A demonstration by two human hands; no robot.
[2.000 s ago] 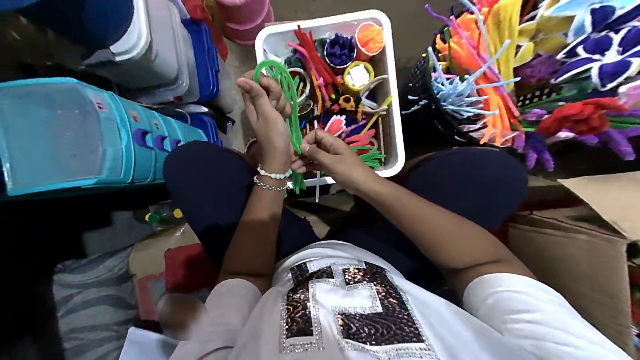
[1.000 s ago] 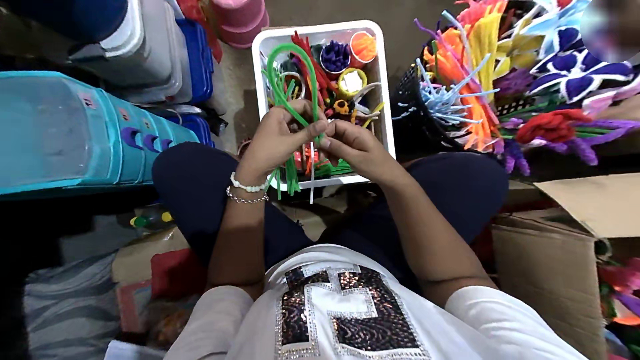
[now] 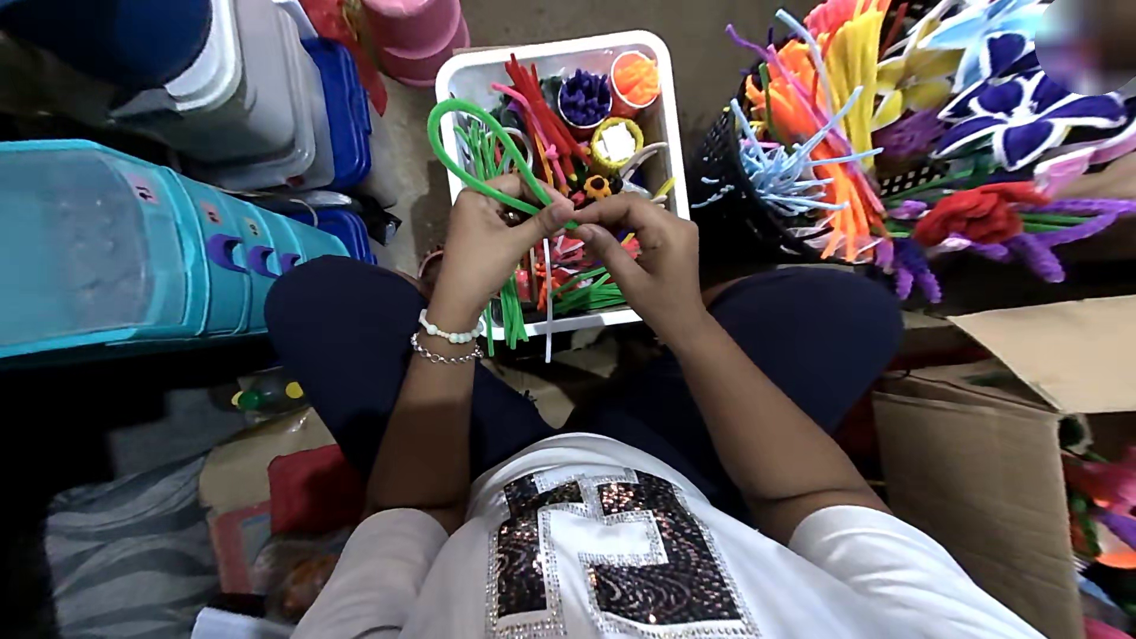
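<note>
Both hands meet above the near half of a white plastic basket (image 3: 680, 169). My left hand (image 3: 497, 235) grips a green pipe cleaner (image 3: 446, 160) bent into a loop that stands up past the fingers. The thumb and forefinger of my right hand (image 3: 643, 253) pinch the green piece close to the left fingertips; the exact pinch point is partly hidden. Below the fingers a thin white strand (image 3: 548, 311) hangs down. Inside the basket are red pipe cleaners (image 3: 546, 111), a cup of purple ones (image 3: 585, 93), a cup of orange ones (image 3: 635, 82) and green bundles (image 3: 508, 315).
At the right, a black mesh basket (image 3: 741, 191) holds coloured pipe cleaners beside fuzzy flowers (image 3: 1021, 115). An open cardboard box (image 3: 972, 470) is at the lower right. Teal plastic drawers (image 3: 191, 257) and lidded tubs (image 3: 257, 98) stand at the left, with pink containers (image 3: 413, 35) behind.
The left hand has come down from its raised position over the green strands, and the green piece now forms a rounder loop tilted to the left. The right hand stays close beside the left fingertips.
</note>
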